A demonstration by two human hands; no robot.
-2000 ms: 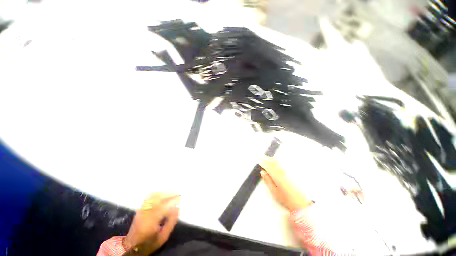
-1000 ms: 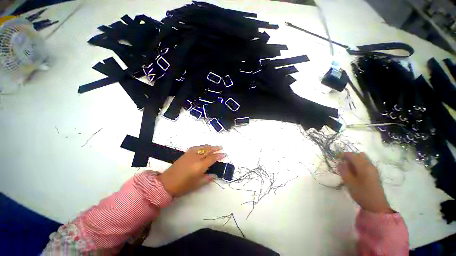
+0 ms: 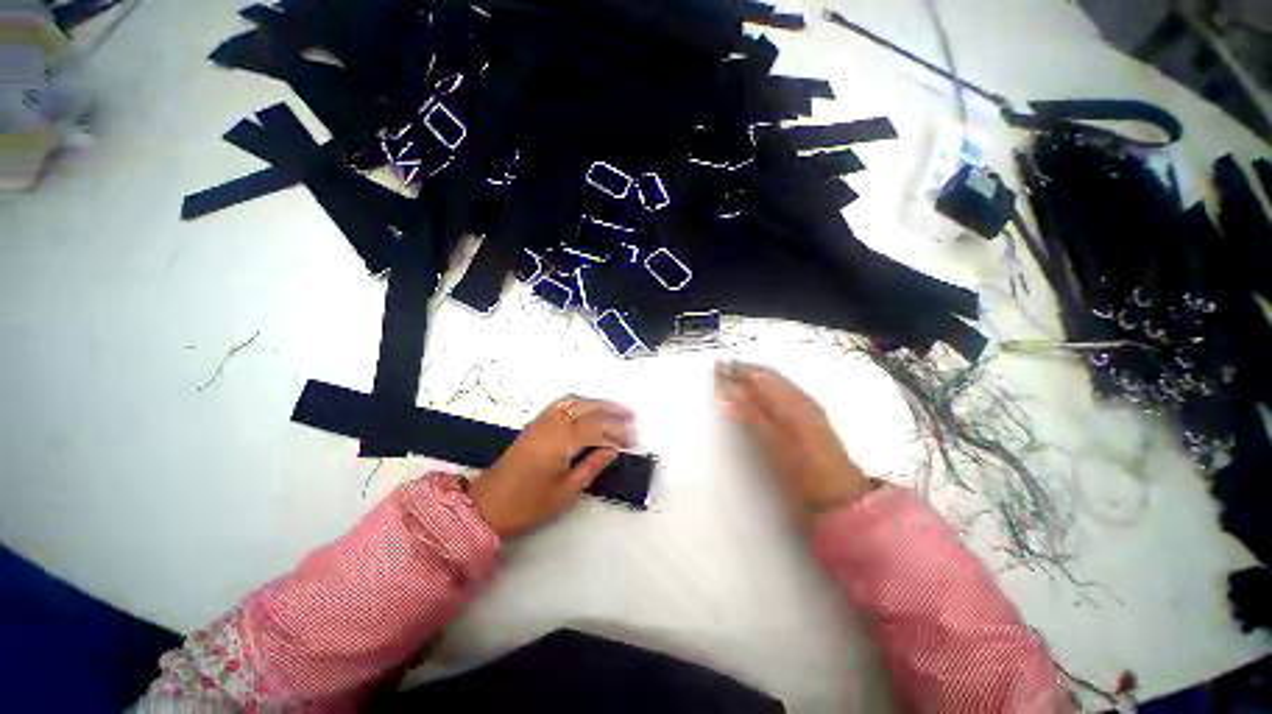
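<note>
A black webbing strap (image 3: pixel 349 412) lies slantwise on the white table, crossing another black strap (image 3: pixel 400 335). My left hand (image 3: pixel 555 460) holds it near its right end, where a thin ring outline shows faintly. My right hand (image 3: pixel 792 433) is blurred, above the table to the right of the strap end, fingertips pointing up and left. Whether it holds a small tool is too unclear to tell. A large pile of black straps with silver rectangular rings (image 3: pixel 668 269) lies in front of both hands.
Thread waste (image 3: pixel 997 446) lies to the right of my right hand. Beyond it are a small black block (image 3: pixel 975 201), a thin pale pointed tool (image 3: pixel 1067 345), a black strap loop (image 3: pixel 1102 115) and a heap of black straps with metal hardware (image 3: pixel 1144 342).
My right hand has moved left from the thread waste towards the strap end. The threads beside the strap end are gone from there, and the waste spreads farther right. My left hand stays on the strap.
</note>
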